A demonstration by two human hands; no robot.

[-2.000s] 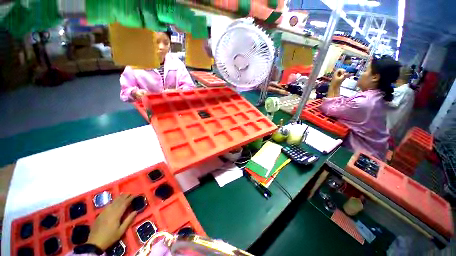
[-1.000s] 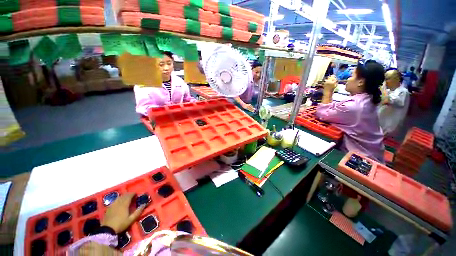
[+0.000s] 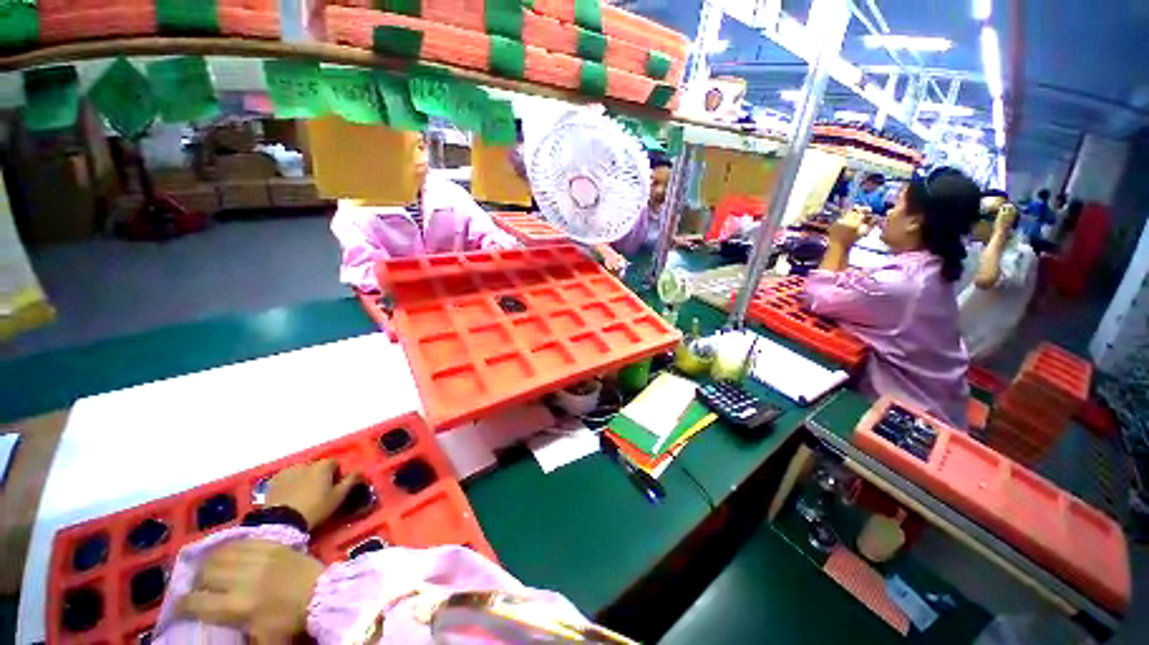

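A red-orange compartment tray (image 3: pixel 435 523) lies on a white sheet (image 3: pixel 240 401) at the lower left, with dark, glossy rounded-square watch heads (image 3: pixel 216 510) in most visible pockets. My left hand (image 3: pixel 306 489), with a dark band on its wrist, lies palm down over the tray's upper middle. Its fingers are apart at a watch head (image 3: pixel 359 499) in its pocket, and it partly covers a silvery one. No held piece shows. My right hand (image 3: pixel 258 586) lies across my left forearm on the pink sleeve; whether it grips the cloth is unclear.
A propped tray (image 3: pixel 542 330) with one dark piece stands behind. Coloured cards (image 3: pixel 662 422), a black pen (image 3: pixel 640 476), a calculator (image 3: pixel 735 403) and a fan (image 3: pixel 583 176) are to the right. People in pink sit opposite and right. A long tray (image 3: pixel 1008 485) is far right.
My right hand has come into view from the lower right and lies on my left sleeve. My left hand has shifted slightly up the tray. The view has tilted up since the first frame.
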